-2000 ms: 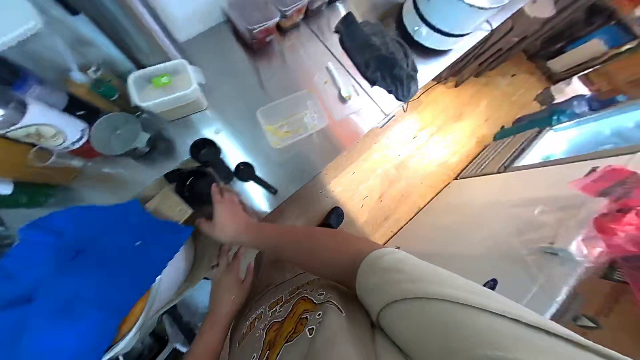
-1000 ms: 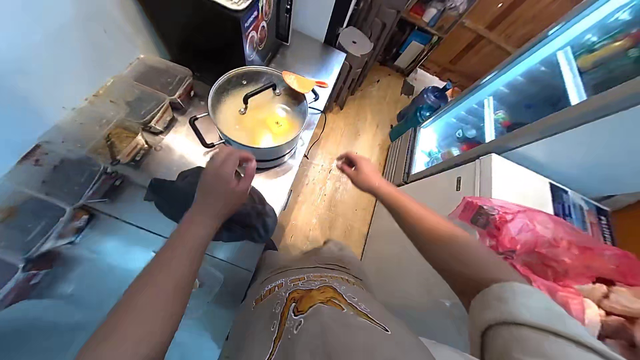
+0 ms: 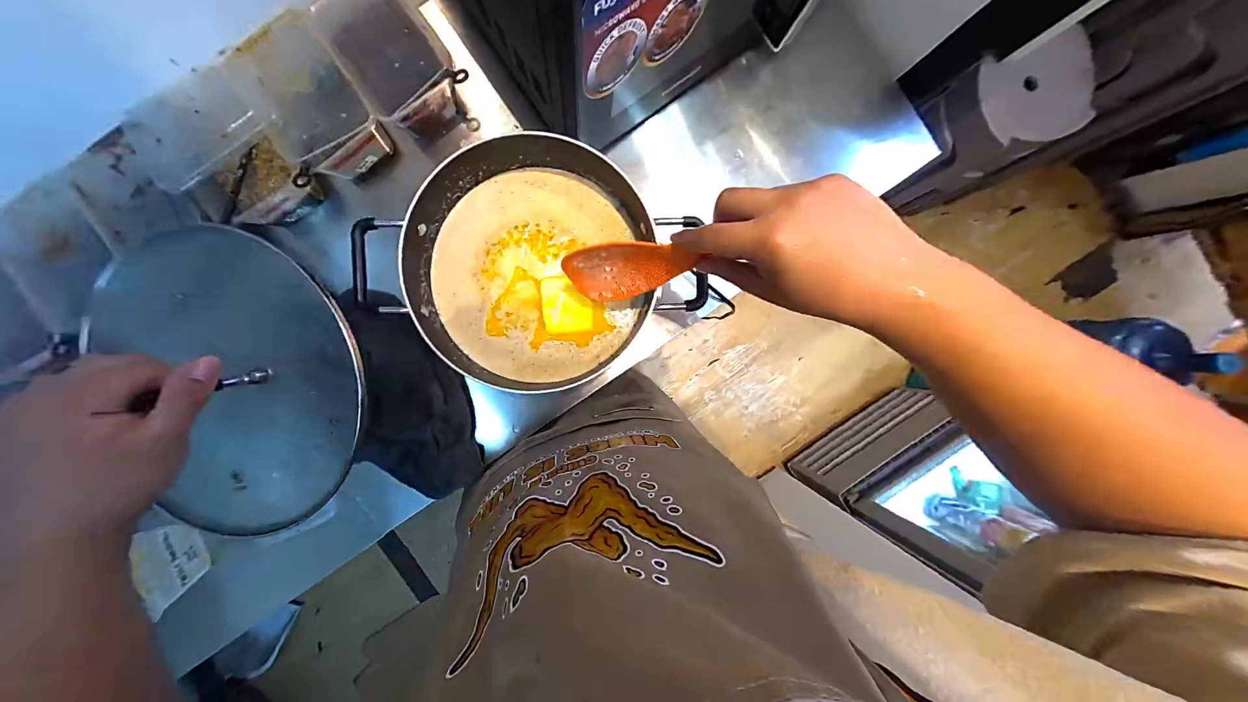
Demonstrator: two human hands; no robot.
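A black-handled cooking pot (image 3: 414, 336) stands uncovered on the metal counter, holding a creamy liquid (image 3: 468, 283). A yellow block, which looks like butter (image 3: 570, 310), lies in it, with melted yellow fat around it. My right hand (image 3: 795, 249) grips an orange wooden-looking spatula (image 3: 619, 271) over the right part of the pot, its blade by the yellow block. My left hand (image 3: 117, 439) holds the glass lid (image 3: 263, 322) by its handle, left of the pot, above the counter. A dark cloth (image 3: 419, 409) lies partly under the lid.
Several clear lidded containers (image 3: 292, 83) line the wall at the upper left. A microwave oven box or panel (image 3: 639, 49) stands behind the pot on the steel counter (image 3: 741, 146). At the right are a blue water bottle (image 3: 1136, 341) and a glass-doored cooler (image 3: 960, 497) with bottles inside.
The lid was on the pot with the orange spatula at its rim; now my left hand holds the lid off to the left and my right hand holds the spatula over the pot.
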